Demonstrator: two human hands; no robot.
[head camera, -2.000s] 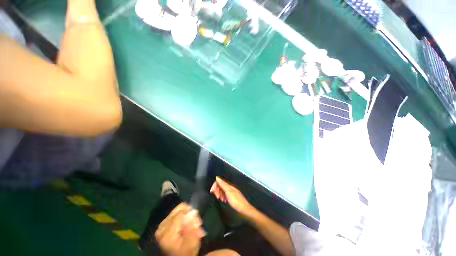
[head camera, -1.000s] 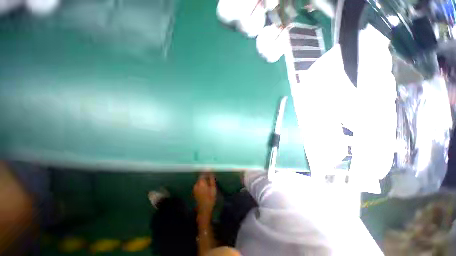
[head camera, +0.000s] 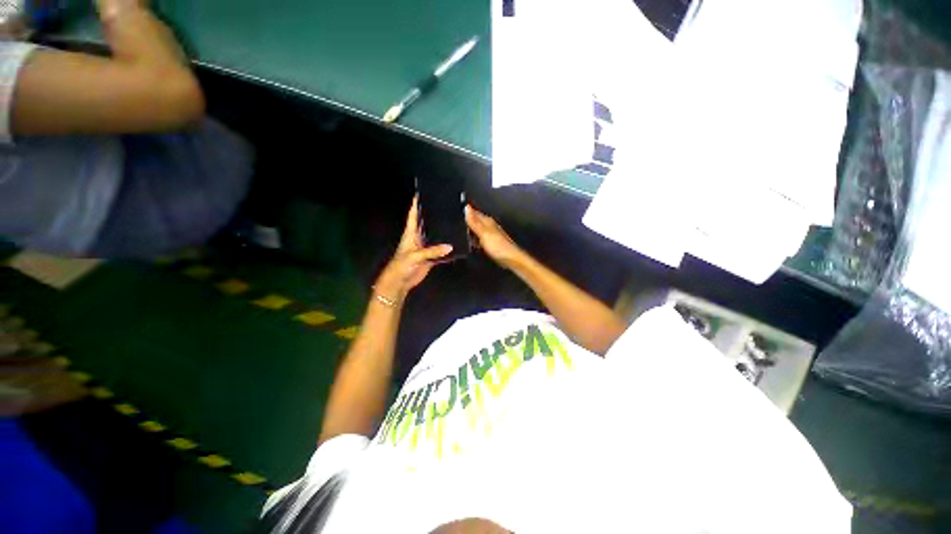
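Observation:
A black smartphone (head camera: 445, 221) is held below the bench edge, its screen dark. My left hand (head camera: 410, 256) grips it at its left side, with the thumb across its lower part. My right hand (head camera: 488, 236) holds its right side. A slim clear-and-dark pen or craft knife (head camera: 433, 79) lies on the green bench top near the front edge. White paper sheets (head camera: 720, 125) lie to its right and hang over the edge.
A neighbouring person's arm (head camera: 104, 92) is at the upper left. A pale parts bin (head camera: 793, 360) with small parts sits below the bench at right. A crinkled clear bag (head camera: 902, 334) hangs at the far right. Yellow-black tape (head camera: 273, 302) marks the floor.
The view has swung down, and the housings are out of sight. The slim stick, earlier near my left hand, lies on the bench. Both hands now hold the phone.

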